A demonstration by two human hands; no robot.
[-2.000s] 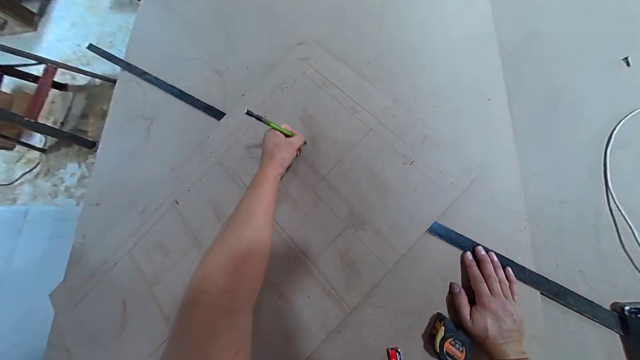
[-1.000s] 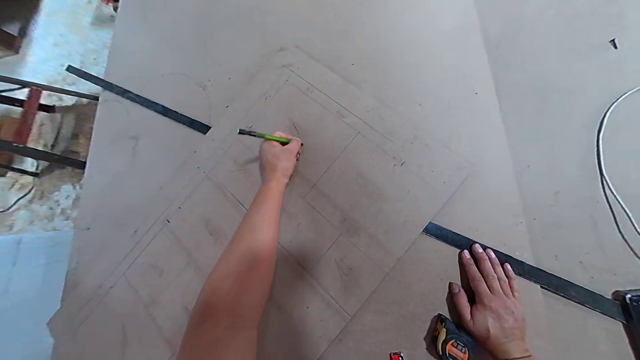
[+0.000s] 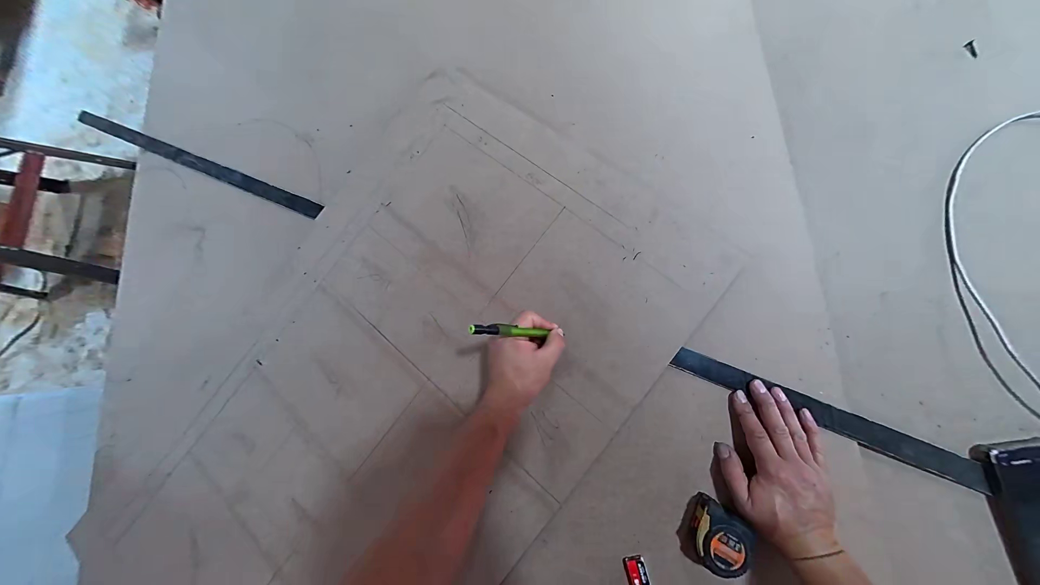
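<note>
My left hand point(image 3: 520, 366) grips a green and black mechanical pencil point(image 3: 512, 331) above the middle of a pencil drawing point(image 3: 455, 268) of straight crossing lines on a large pale board point(image 3: 569, 49). The pencil lies nearly level, its black end to the left; its tip is hidden by the fingers. My right hand point(image 3: 780, 463) lies palm down at the lower right, fingertips on a dark flat metal strip point(image 3: 877, 431). Beside its thumb is a tape measure point(image 3: 721, 540). A second dark flat strip point(image 3: 203, 166) lies at the upper left, beyond the drawing.
A small red and black object point(image 3: 636, 570) lies at the bottom edge. A white cable loop point(image 3: 952, 219) and a screw point(image 3: 970, 49) are at the right. A dark object point(image 3: 1011, 479) touches the strip's right end. Metal bars point(image 3: 61, 264) stand beyond the board's left edge.
My left hand has moved with the pencil from the upper part of the drawing down and to the right, to its middle. My right hand stays on the strip.
</note>
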